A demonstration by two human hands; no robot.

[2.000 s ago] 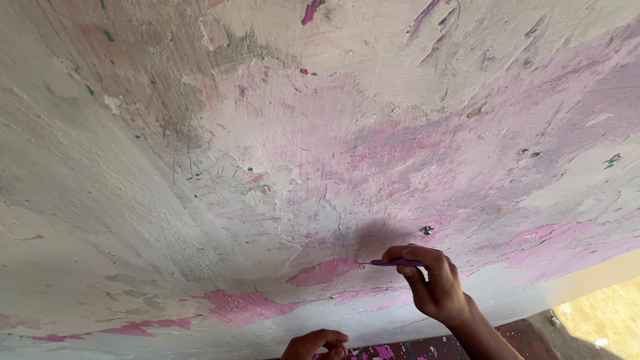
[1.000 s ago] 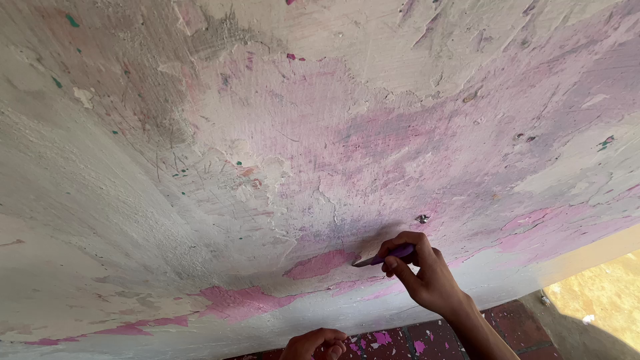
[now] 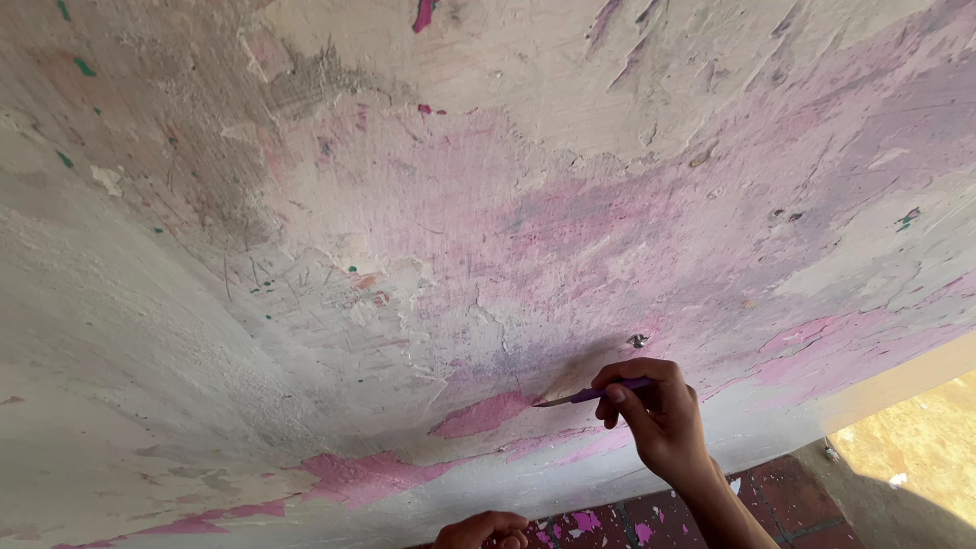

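My right hand [image 3: 659,419] is closed around the purple handle of a small knife [image 3: 583,395] with a narrow metal blade. The blade's tip meets the wall at the right end of a bright pink paint patch [image 3: 484,414]. The wall [image 3: 473,213] has worn, peeling layers of white, pale pink and lilac paint. My left hand [image 3: 484,530] shows only in part at the bottom edge, near the wall's foot, with its fingers curled; whether it holds anything cannot be seen. Another pink patch [image 3: 366,478] lies lower left of the blade.
A small metal fitting [image 3: 638,341] sticks out of the wall just above my right hand. Pink and white paint flakes [image 3: 585,521] lie on the red tiled floor [image 3: 793,488] below. Sunlit ground [image 3: 915,435] shows at the right, past the wall's end.
The knife has shifted in my right hand and now lies flatter than a second ago, its blade still by the pink patch. The left hand stays low at the bottom edge.
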